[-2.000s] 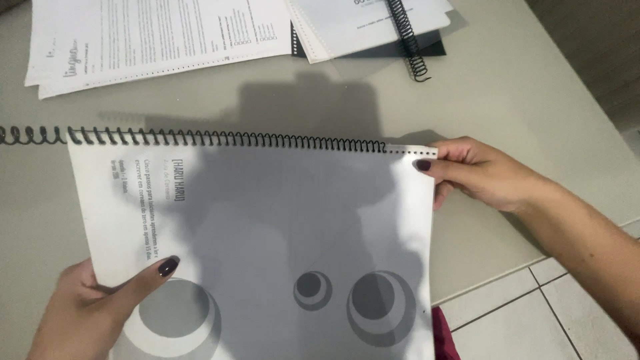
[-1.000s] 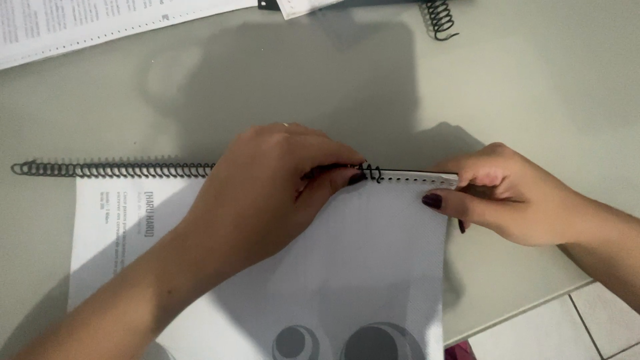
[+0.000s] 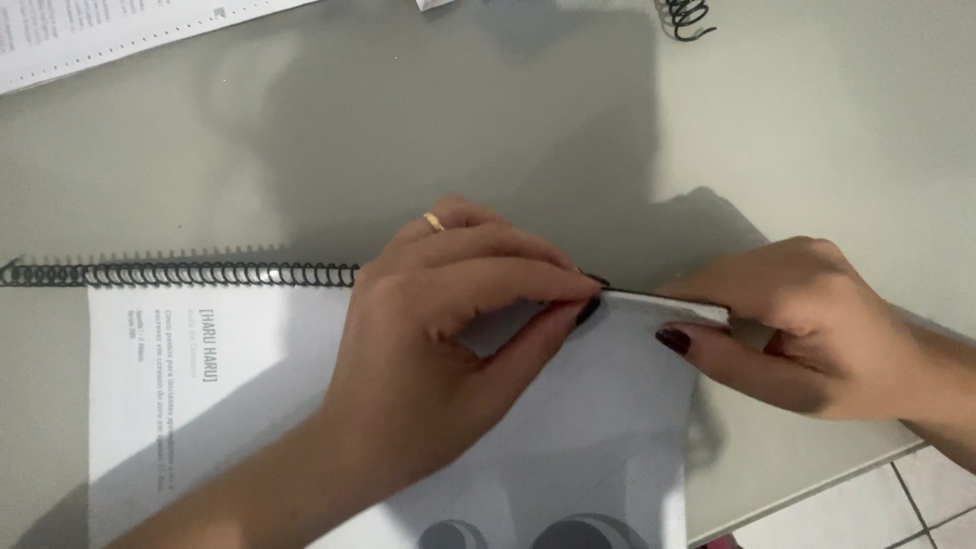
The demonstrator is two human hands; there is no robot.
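A stack of punched sheets with a printed cover (image 3: pixel 252 381) lies on the table below me, its punched edge facing away. A black spiral binding coil (image 3: pixel 221 274) runs through that edge and sticks out past the left corner. My left hand (image 3: pixel 457 328) reaches across the cover and pinches the coil and page edge between thumb and forefinger near the right part. With thumb on top and fingers behind, my right hand (image 3: pixel 793 328) grips the stack's upper right corner. The coil's right end is mostly hidden by my left fingertips.
Printed punched sheets (image 3: pixel 114 34) lie at the upper left of the grey table (image 3: pixel 823 137). Another black coil's end (image 3: pixel 686 19) shows at the top. Beyond the table's lower right edge is a tiled floor (image 3: pixel 854 503).
My left hand has gone from the cover's left side to the coil near its right end. My right hand still holds the right corner. The view has moved closer.
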